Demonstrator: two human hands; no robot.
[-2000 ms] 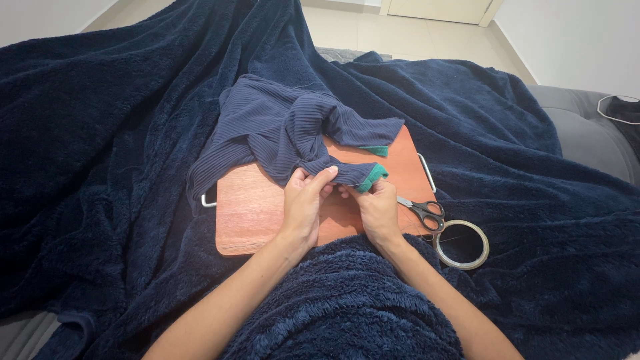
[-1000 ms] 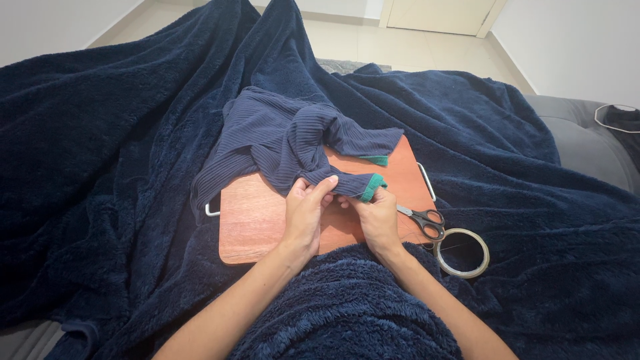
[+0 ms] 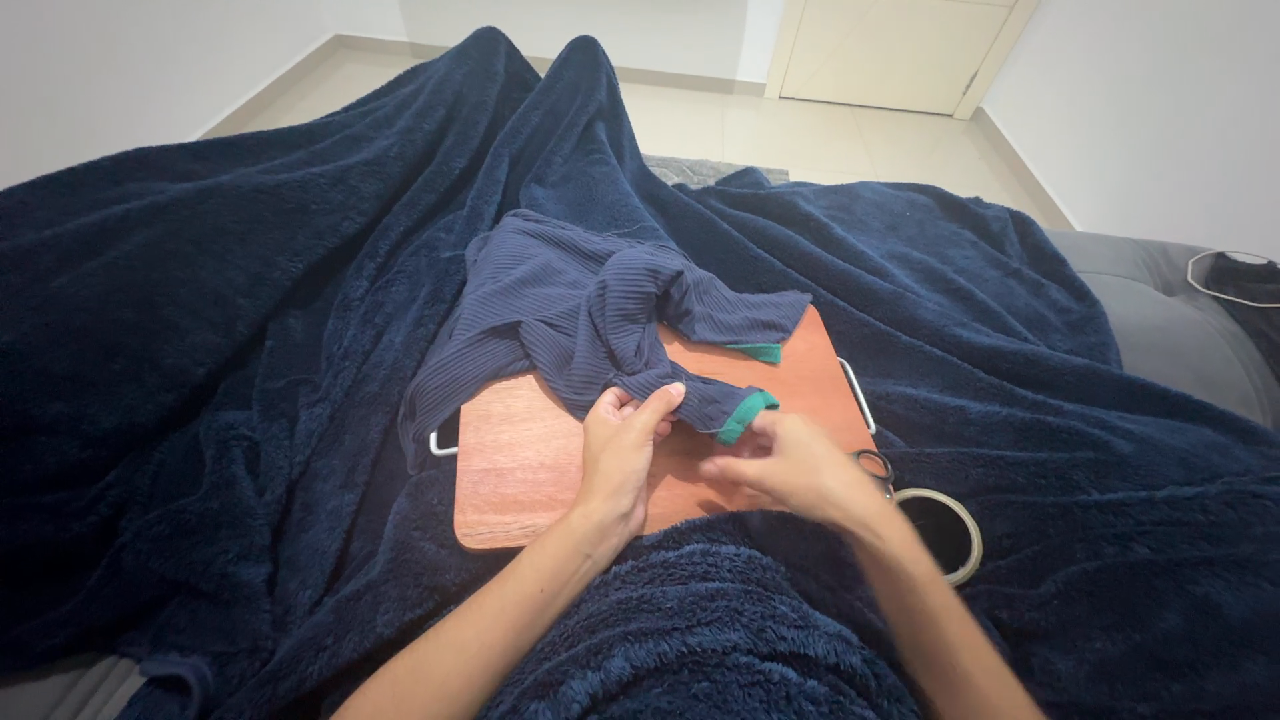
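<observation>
A navy ribbed garment (image 3: 560, 300) with green-edged cuffs lies bunched over a wooden board (image 3: 510, 450) that has metal side handles. My left hand (image 3: 625, 440) pinches the lower sleeve between thumb and fingers. Beside the green cuff edge (image 3: 742, 416) is my right hand (image 3: 800, 465), slightly blurred, its thumb and fingers apart; whether it holds a needle or thread cannot be made out. Black-handled scissors (image 3: 876, 468) rest at the board's right edge, mostly hidden behind my right hand.
A roll of tape (image 3: 975, 535) lies right of the board. A navy plush blanket (image 3: 250, 300) covers the lap and raised knees. At the right are a grey sofa (image 3: 1160, 310) and a dark item with a pale cord (image 3: 1235, 280). A door (image 3: 880, 50) stands beyond.
My right hand has shifted and turned over at the cuff, its fingers now spread, and it covers more of the scissors. My left hand keeps its pinch on the sleeve.
</observation>
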